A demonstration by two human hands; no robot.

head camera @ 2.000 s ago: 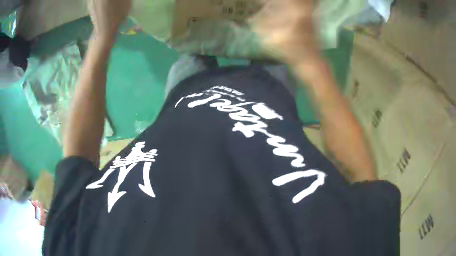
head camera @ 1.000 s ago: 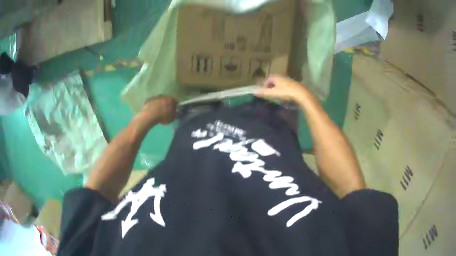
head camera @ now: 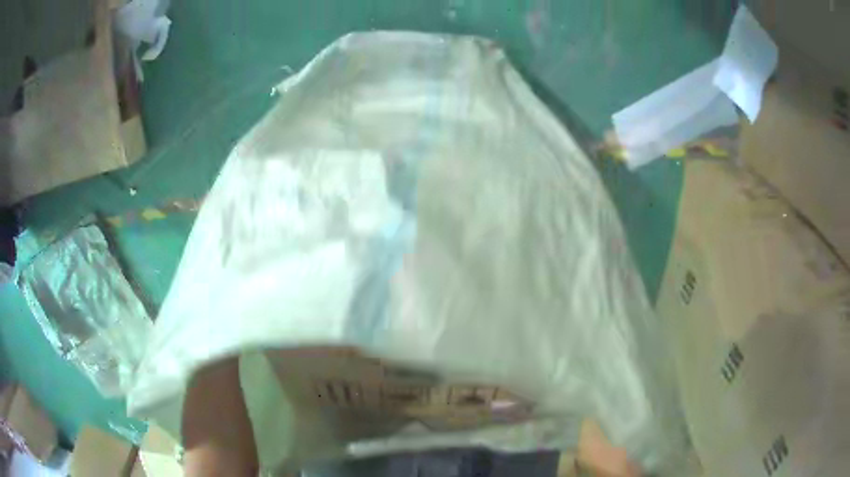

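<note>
A large pale grey-green woven sack [head camera: 503, 205] with a bluish stripe spreads over the middle of the view, its wide mouth towards me. A brown carton [head camera: 312, 377] with black handling symbols shows inside the mouth, above the sack's lower edge. My left forearm [head camera: 219, 419] reaches up under the sack's edge at the lower left; the sack hides the fingers. Part of my right hand or wrist [head camera: 606, 452] shows at the sack's lower right edge, blurred and cut off by the frame. Neither grip can be made out.
Brown M11 cartons [head camera: 746, 326] stand along the right side. White paper sheets [head camera: 676, 112] lie beside them at the upper right. An open carton [head camera: 70, 130] is at the upper left. A crumpled sack [head camera: 84, 298] lies on the green floor at left, with cardboard pieces below it.
The sack has swung over the carton, covering most of it. The carton's visible part and my arms are now lower in the view. My hands have become mostly hidden.
</note>
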